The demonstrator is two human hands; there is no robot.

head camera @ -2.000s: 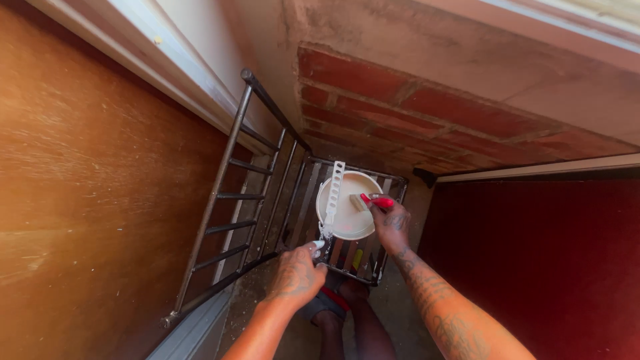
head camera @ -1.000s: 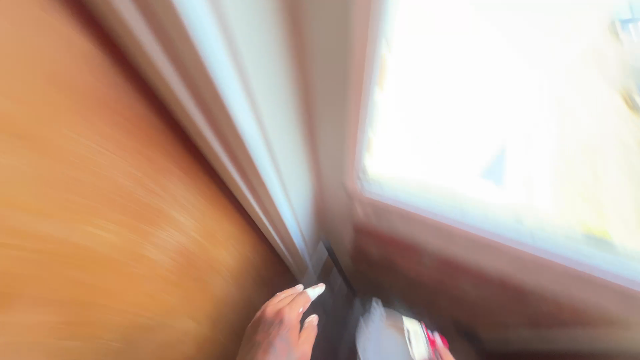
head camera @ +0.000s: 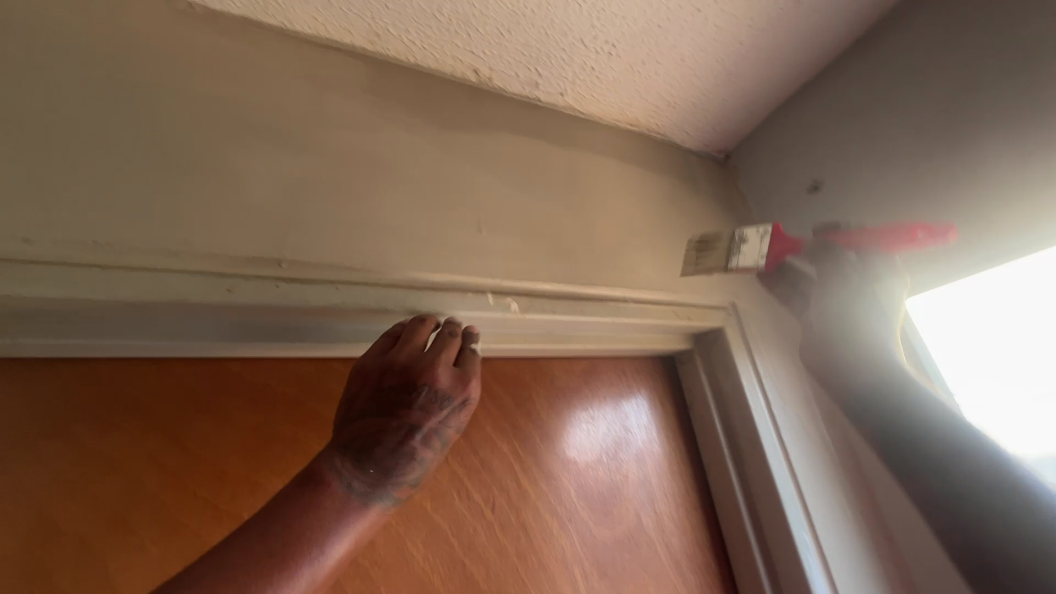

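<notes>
My left hand (head camera: 408,404) rests with curled fingers against the top of the painted door frame (head camera: 577,323), above a brown wooden door (head camera: 536,470). Whether anything small lies in its fingers is hidden. On the right, my right hand (head camera: 850,305) grips the red handle of a flat paintbrush (head camera: 751,249), held roughly level with its bristles pointing left. The bristles are at the wall (head camera: 495,190) above the frame's right corner; whether they touch it I cannot tell. Glare and blur soften the right hand's outline.
A textured ceiling (head camera: 594,66) slopes across the top and meets the side wall (head camera: 924,132) in a corner. A bright window (head camera: 998,355) is at the right edge. A small mark or fixing (head camera: 815,186) shows on the side wall.
The view has swung from the floor up to the ceiling. The brush, earlier over a round white paint container, is now up by the wall. My left hand has come up to the door frame.
</notes>
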